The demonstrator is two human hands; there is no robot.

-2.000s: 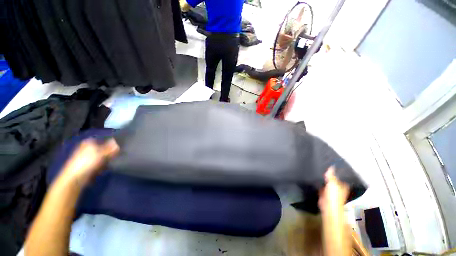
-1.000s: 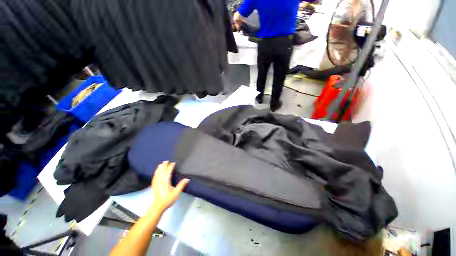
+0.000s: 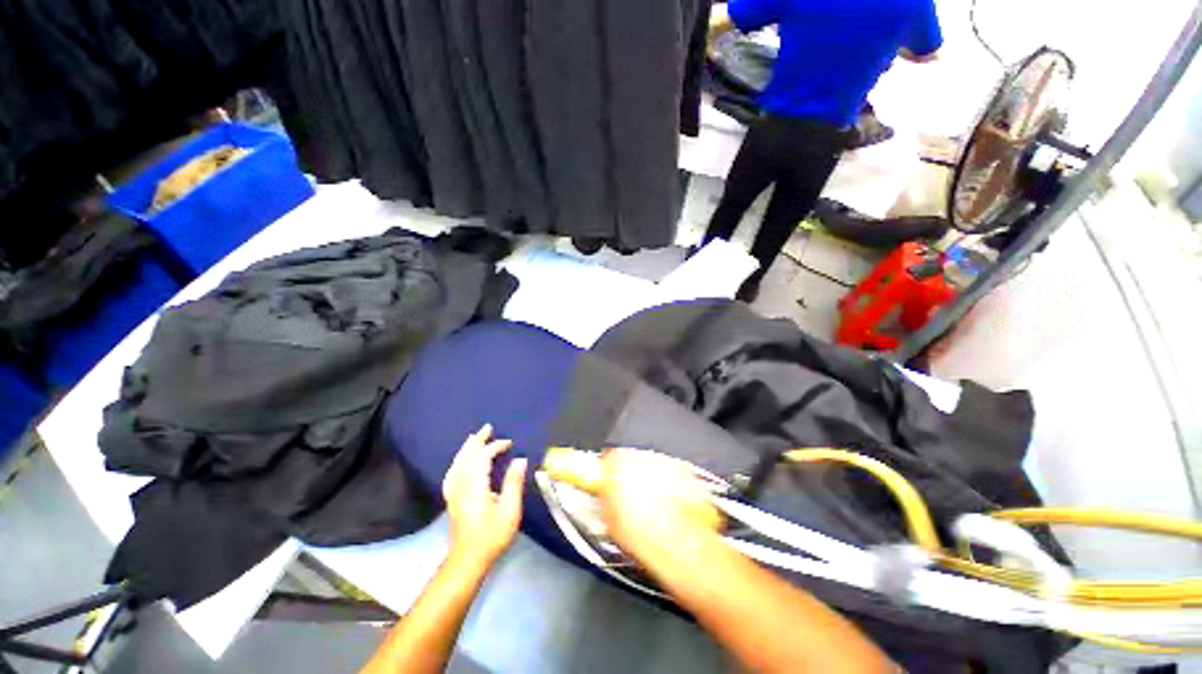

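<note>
A dark suit jacket lies over the right part of the navy pressing board, with one flat panel on the board and the rest crumpled behind and to the right. My right hand grips the yellow handle of the steam iron, which sits low at the board's front, by the jacket's left edge. The iron is partly hidden by my hand. My left hand is on the board's front left edge, fingers apart, holding nothing.
Yellow and white hoses run from the iron to the right. Waiting jackets lie in a heap left of the board. Jackets on the rail hang above. Beyond are a blue bin, a person in blue, a fan and a red object.
My right hand has come into view with the iron and its hoses. My left hand stays at the board's front left. The view has shifted, so the board appears farther right.
</note>
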